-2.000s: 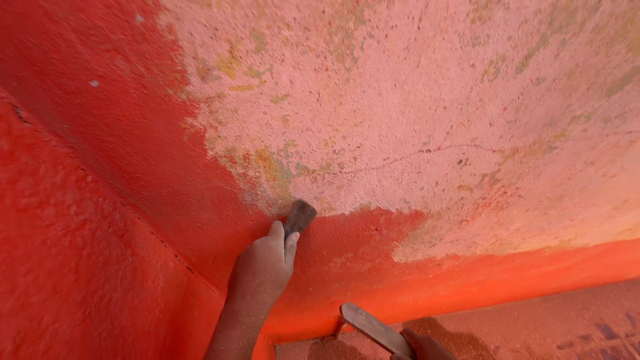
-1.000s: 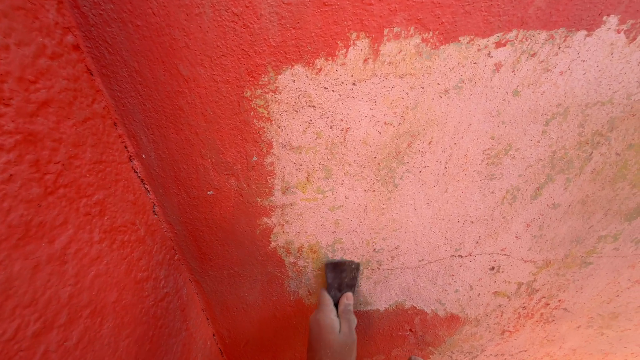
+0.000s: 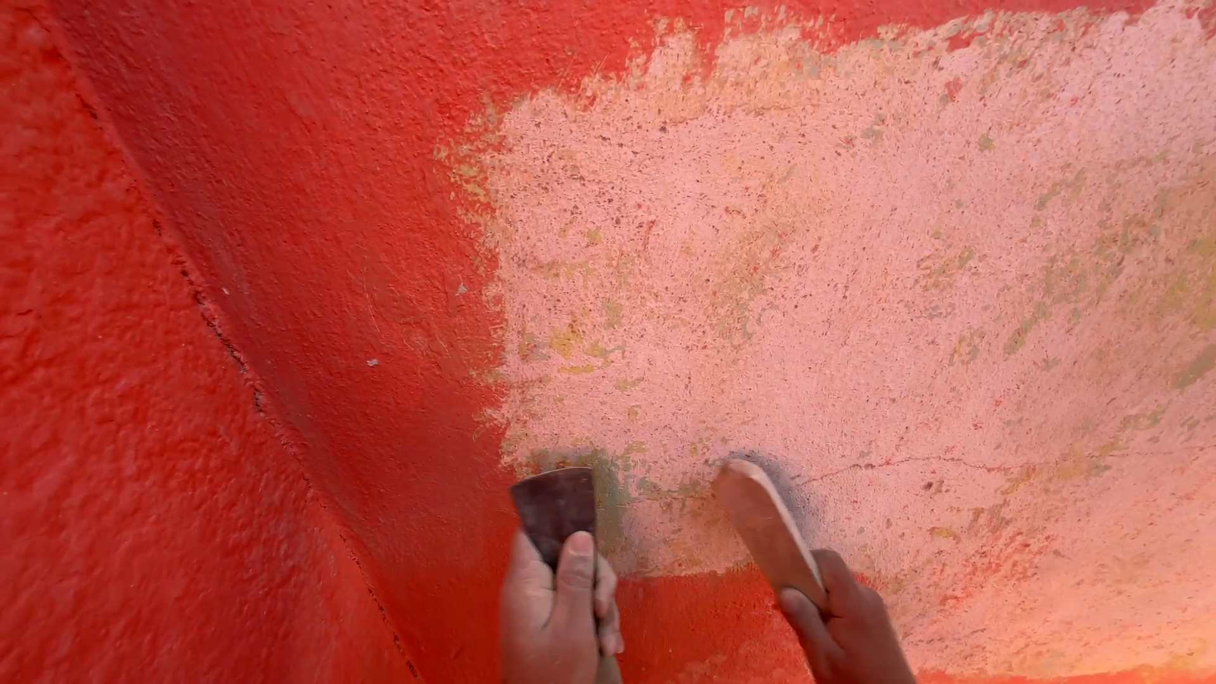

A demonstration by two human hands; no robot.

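Observation:
My left hand [image 3: 559, 608] grips a scraper by its handle. The scraper's dark, flared metal blade [image 3: 556, 508] points up, at the lower left edge of the pink bared patch of wall [image 3: 760, 285]. To the right, my right hand [image 3: 845, 613] is closed around a long flat tool with a rounded end [image 3: 768, 527], which looks like wood. Its tip lies over the lower part of the patch, near a thin crack. The underside of this tool is hidden. Whether either tool touches the wall cannot be told.
Red paint [image 3: 351, 285] surrounds the patch on the left, top and bottom. At the far left, another rough red wall face [image 3: 114, 427] meets this one along a cracked corner line. Small pale chips mark the red paint.
My right hand and the flat tool, out of view one second ago, are now up at the patch beside my left hand. The scraper stays in my left hand. The view has shifted since two seconds ago.

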